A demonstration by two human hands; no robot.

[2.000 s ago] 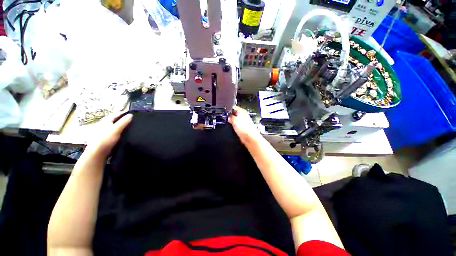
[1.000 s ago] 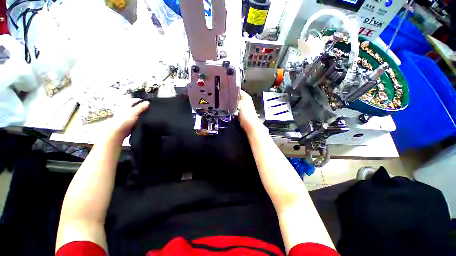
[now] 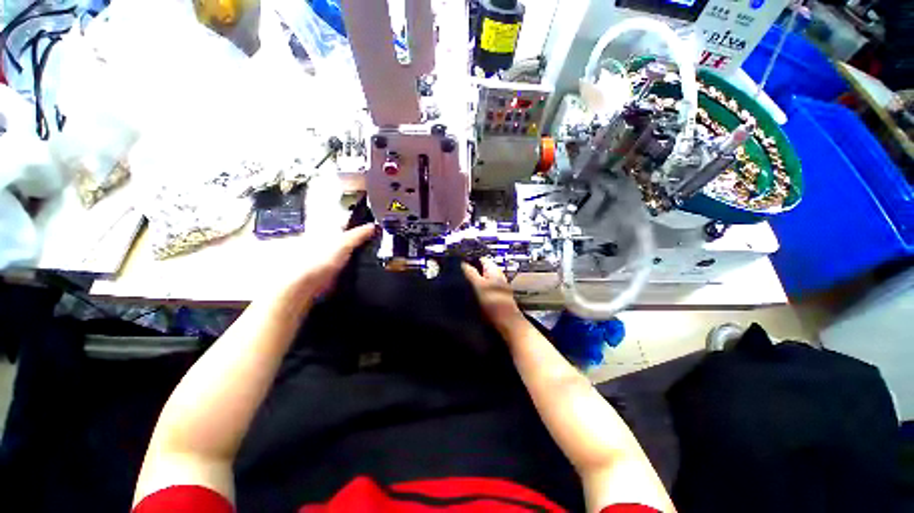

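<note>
A black garment (image 3: 411, 311) lies under the button-sewing machine head (image 3: 419, 180) and runs down over the lap. My left hand (image 3: 336, 259) holds the cloth at the left of the clamp (image 3: 406, 250). My right hand (image 3: 489, 288) holds it just right of the clamp, below the feeder arm (image 3: 511, 240), which reaches across to the clamp. A small pale round spot, perhaps a button, shows at the clamp. The fingertips are partly hidden by cloth and machine parts.
The green bowl feeder (image 3: 777, 160) with buttons stands at the right. A phone (image 3: 280, 212) and button bags (image 3: 200, 212) lie on the bench at left. The control box (image 3: 513, 110) is behind the head. A black garment pile (image 3: 787, 421) and blue bin (image 3: 852, 200) are at right.
The feeder arm has swung left to the clamp, with its clear tube. My left hand has moved right, closer to the clamp, with the cloth bunched. The phone is uncovered.
</note>
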